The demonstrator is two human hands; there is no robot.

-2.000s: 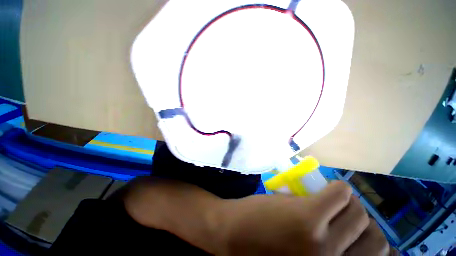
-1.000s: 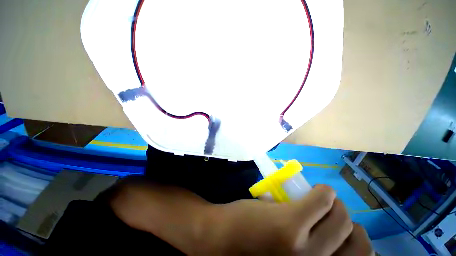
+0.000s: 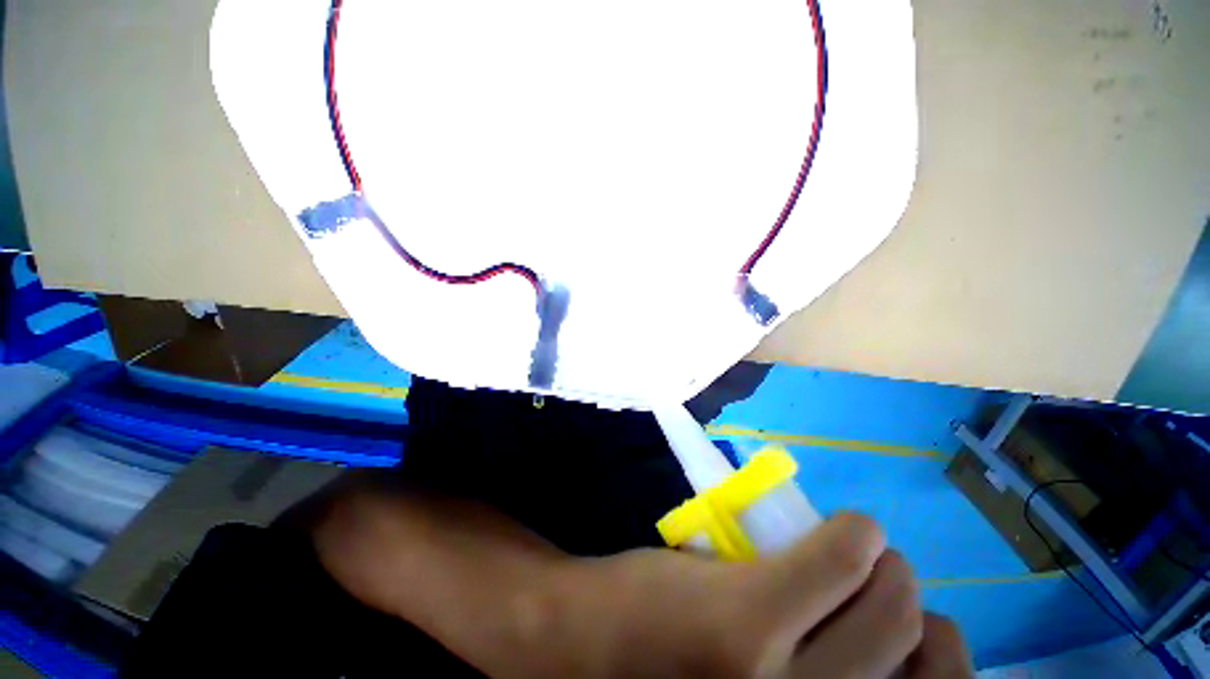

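Observation:
A white plastic housing (image 3: 849, 173) lies overexposed on the cardboard sheet, its top cut off by the picture's edge. A thin dark red and black wire loop (image 3: 823, 80) runs on it, held by grey tape pieces (image 3: 548, 338). My left hand (image 3: 717, 604) is closed around the front of the caulking gun. The gun's yellow ring (image 3: 730, 504) and white cartridge show beyond my fingers. The translucent nozzle (image 3: 693, 444) points up-left, its tip at the housing's near edge; contact is unclear. The rest of the gun and my right hand are out of view.
The tan cardboard sheet (image 3: 1035, 265) extends left and right under the housing. Below are the blue floor (image 3: 863, 464), a blue crate (image 3: 252, 431) with white parts, cardboard boxes (image 3: 186, 517) at left and a metal frame (image 3: 1062, 531) with cables at right.
The housing sits higher and further left in the picture than two seconds ago. The nozzle has moved left along its near edge, away from the right-hand tape, and more of it shows.

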